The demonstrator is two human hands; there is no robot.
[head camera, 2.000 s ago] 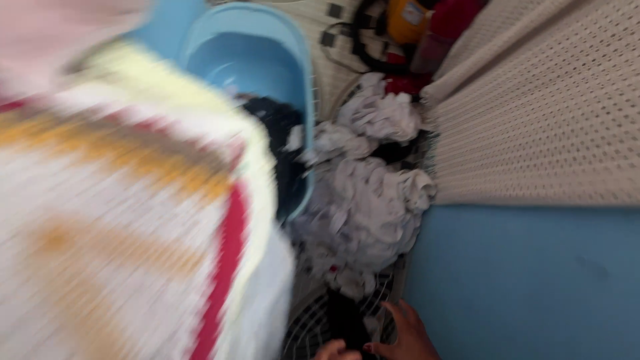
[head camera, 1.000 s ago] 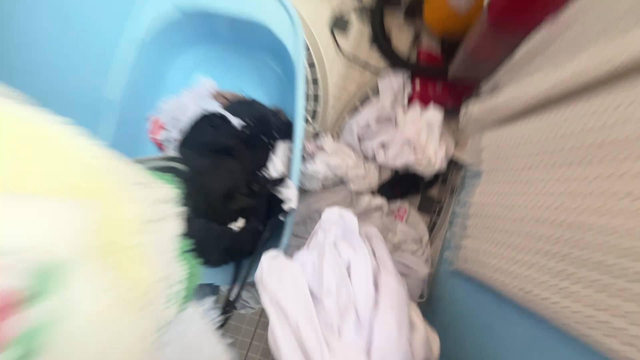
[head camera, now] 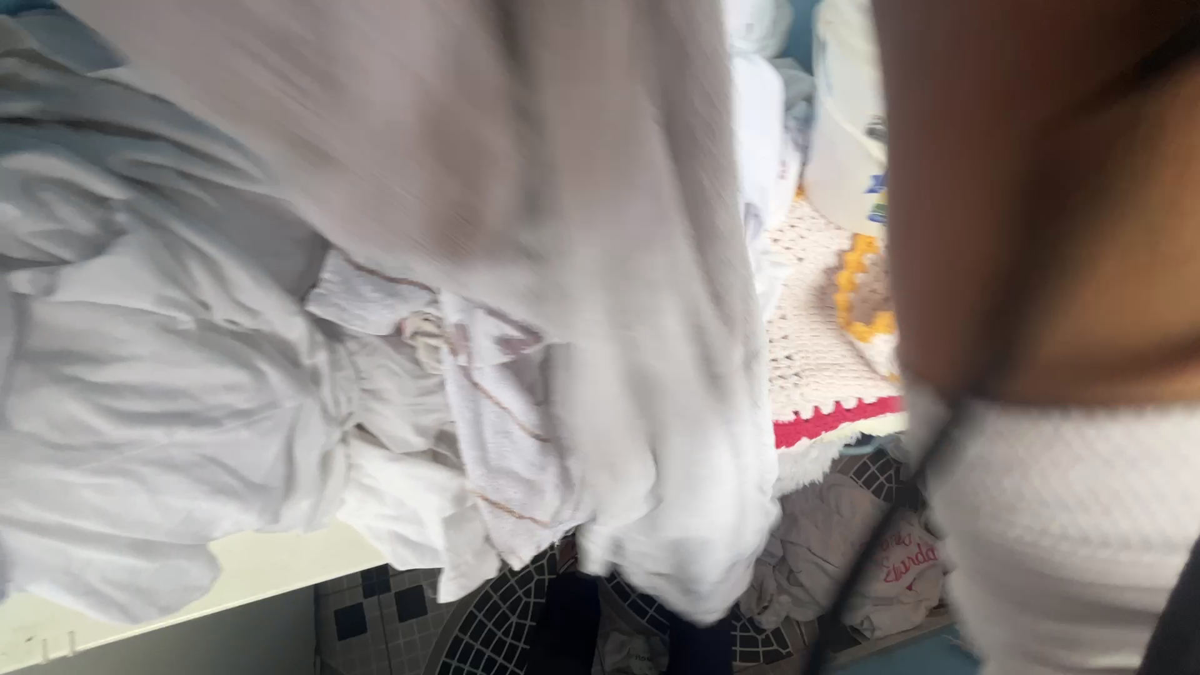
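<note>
A large white cloth (head camera: 637, 328) hangs blurred through the middle of the head view. Beside it on the left lies a heap of white and pale grey clothes (head camera: 159, 384), with a small white cloth with brown trim (head camera: 511, 450) at its right side. A bare arm (head camera: 1041, 206) with a white sleeve (head camera: 1078, 525) fills the right edge, close to the camera. Neither my left hand nor my right hand shows, so what they hold cannot be told.
Cream surface edge (head camera: 281, 562) below the heap; crocheted cover with red edging (head camera: 816, 347) at right, beneath a whitish container (head camera: 848, 122). White laundry with red writing (head camera: 844, 562) lies low on the patterned floor (head camera: 506, 609). A dark strap or cord (head camera: 881, 534) crosses the right side.
The view has swung away from the blue tub to the heap of white clothes. The hands seen at the bottom two seconds ago are out of view.
</note>
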